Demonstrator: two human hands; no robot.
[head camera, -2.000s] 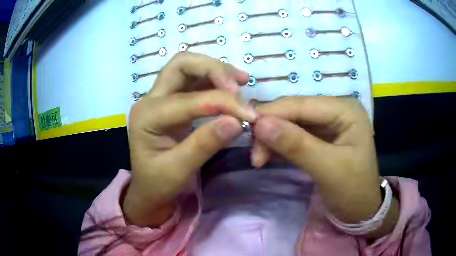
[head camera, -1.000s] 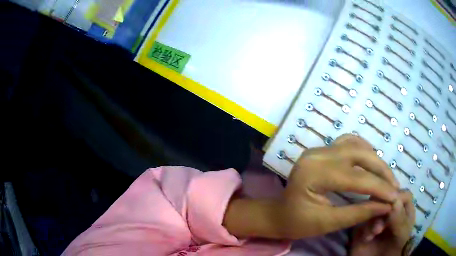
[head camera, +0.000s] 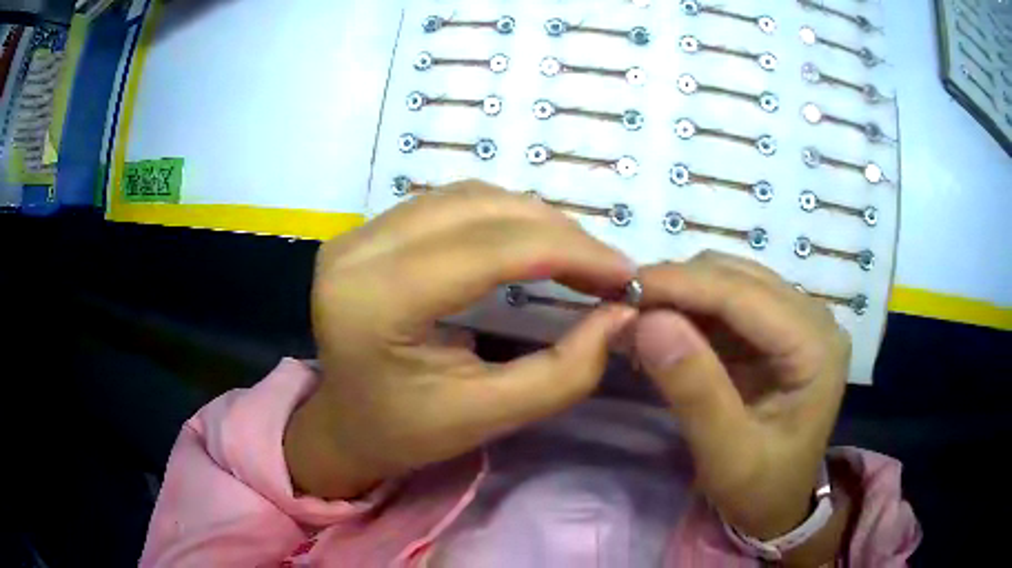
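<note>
My left hand (head camera: 444, 322) and my right hand (head camera: 744, 366) meet fingertip to fingertip over the card's lower edge. Between thumbs and forefingers they pinch a small shiny round end (head camera: 634, 291); the rest of that piece is hidden by the fingers. The white mounting card (head camera: 882, 344) lies below and beyond the hands, with rows of paired round pieces (head camera: 721, 181), each two silver or blue-green discs joined by a thin brown strip. My left hand covers part of the lower left rows. Both hands are bare.
The card overhangs the dark front edge of the white bench (head camera: 266, 111), which has yellow tape (head camera: 255, 220). A green label (head camera: 152, 180) is at left, with papers and a blue item beyond. Another filled card (head camera: 982, 56) shows at upper right. A pale band (head camera: 793, 536) circles my right wrist.
The view has swung back from a tilted look to the left. Both hands are again near the middle, fingertips still together at a small shiny end.
</note>
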